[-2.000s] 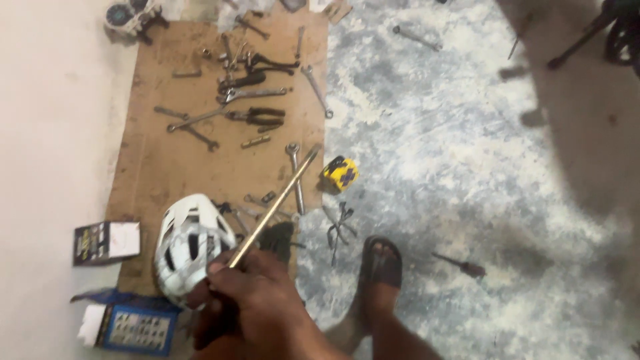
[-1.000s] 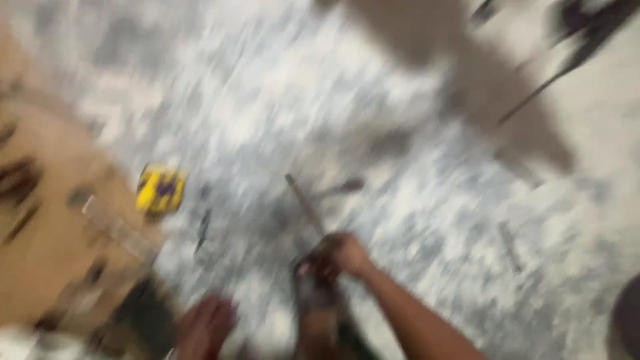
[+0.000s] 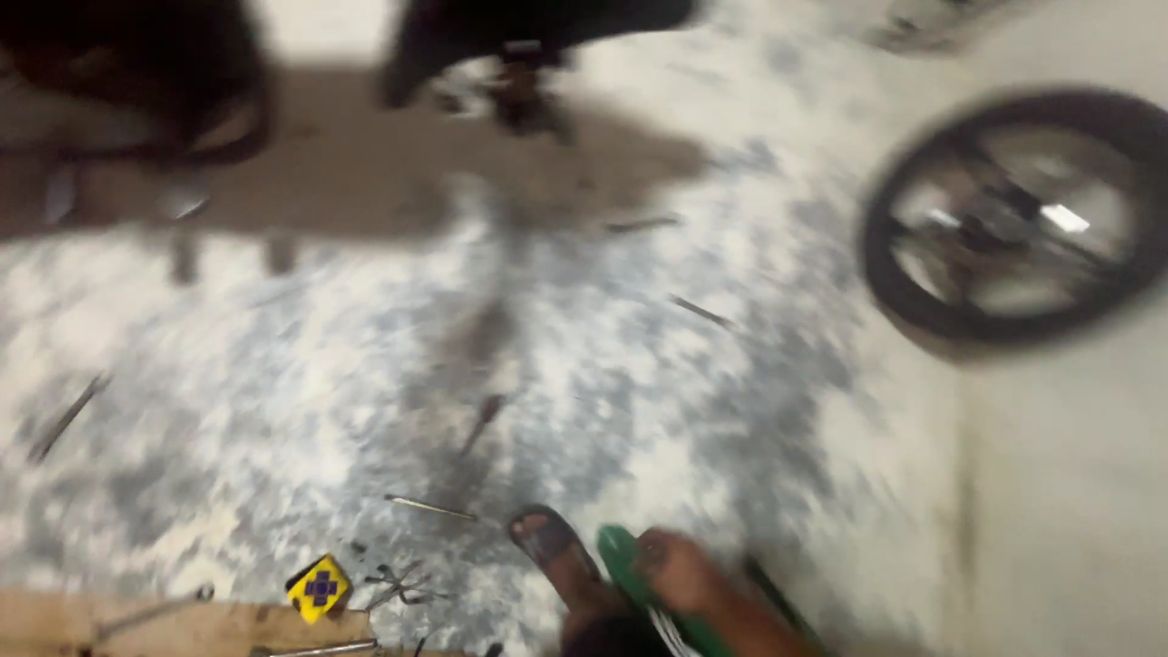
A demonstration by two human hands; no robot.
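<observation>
My right hand [image 3: 680, 570] is low in the view, beside or on green striped fabric [image 3: 622, 558]; blur hides its fingers and any grip. My left hand is out of view. Left of my sandaled foot [image 3: 550, 540], a thin metallic rod [image 3: 431, 507] lies on the mottled floor. Beyond it rests what looks like a screwdriver [image 3: 484, 422] with a dark reddish handle. A yellow and dark block-shaped item [image 3: 319, 589] sits by the cardboard edge, with a fanned-out set of small dark tools [image 3: 403, 584], perhaps hex keys, to its right.
Cardboard [image 3: 228, 630] with a wrench [image 3: 155, 616] is at the lower left. More slim tools lie at the left [image 3: 69, 420] and centre right [image 3: 701, 311]. A spoked wheel [image 3: 890, 265] is at the right; dark blurred objects [image 3: 547, 27] fill the top.
The rod was in a hand in both earlier frames; now one lies on the floor. My left hand has gone from view. The view has swung widely, bringing the wheel into sight.
</observation>
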